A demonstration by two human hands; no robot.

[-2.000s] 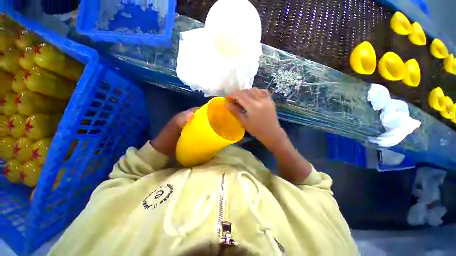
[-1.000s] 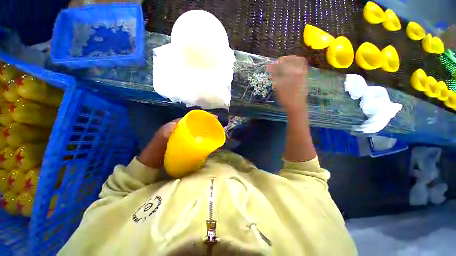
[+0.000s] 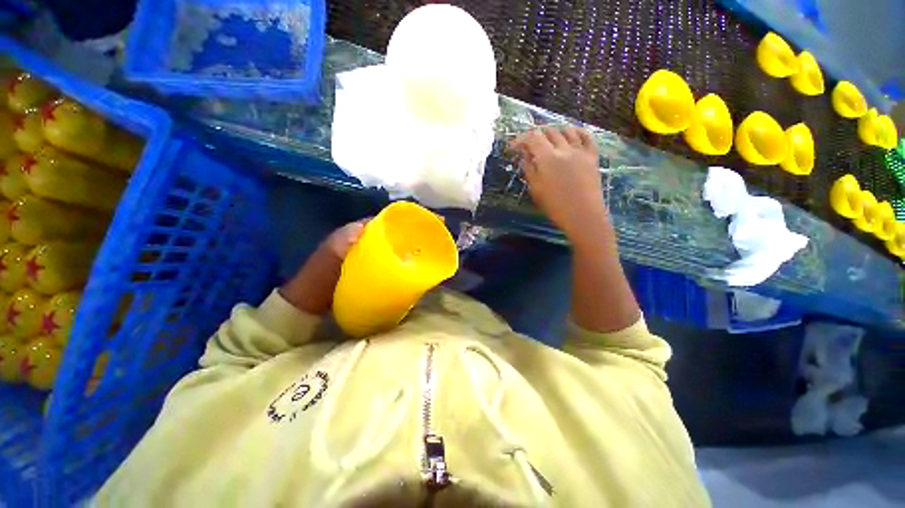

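Note:
My left hand (image 3: 342,245) holds a stack of nested yellow shells (image 3: 382,283) against my chest, its open end tilted up; the fingers are mostly hidden behind it. My right hand (image 3: 564,174) is over the conveyor side ledge, right of the white cloth, palm down with the fingers a little apart; nothing shows in it. A white bowl (image 3: 440,50) sits on the crumpled white cloth (image 3: 372,134) at the ledge. Single yellow shells (image 3: 664,102) lie on the dark mesh belt beyond.
The blue-grey ledge (image 3: 645,198) runs across in front, with a second crumpled cloth (image 3: 759,238) at right. A blue lattice crate (image 3: 149,258) with star-printed shell stacks (image 3: 74,169) stands at left. A shallow blue tray (image 3: 226,84) is at upper left. White waste (image 3: 829,382) lies below the ledge.
My right hand has moved from the stack's mouth to the ledge. The front row on the belt shows one more shell than two seconds ago. My left hand still holds the stack.

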